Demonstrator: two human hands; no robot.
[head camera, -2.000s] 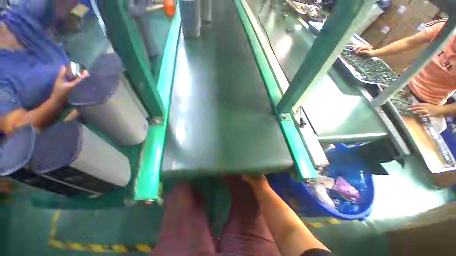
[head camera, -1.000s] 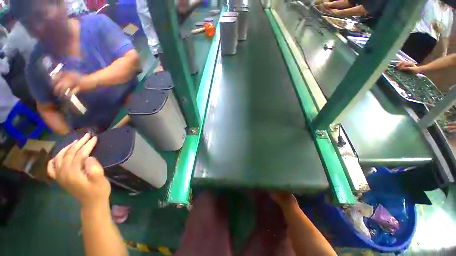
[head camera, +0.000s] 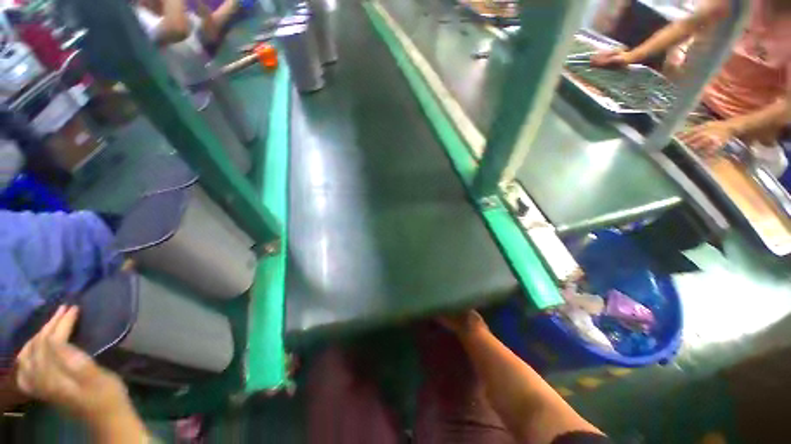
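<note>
My left hand (head camera: 71, 371) is at the lower left, blurred, with its fingers extended by the dark end cap of the nearest grey housing (head camera: 182, 328). Whether it touches the cap is unclear. A second grey housing (head camera: 204, 247) stands just behind on the side bench. My right hand (head camera: 464, 323) is at the near edge of the belt (head camera: 390, 217), its fingers partly hidden by that edge. More grey housings (head camera: 299, 56) stand at the belt's far left.
A coworker's blue sleeve (head camera: 52, 256) is beside the housings. Green rails (head camera: 267, 329) and slanted posts (head camera: 520, 95) flank the belt. An orange mallet head (head camera: 266, 56) shows at top left. A blue bin (head camera: 668, 325) holds scraps at right. Another worker's hands (head camera: 711, 134) are at metal trays.
The view has swung right and down. My left hand is lower at the left edge. The coworker now leans in, with the blue sleeve close behind the nearest housing. My right hand stays at the belt edge.
</note>
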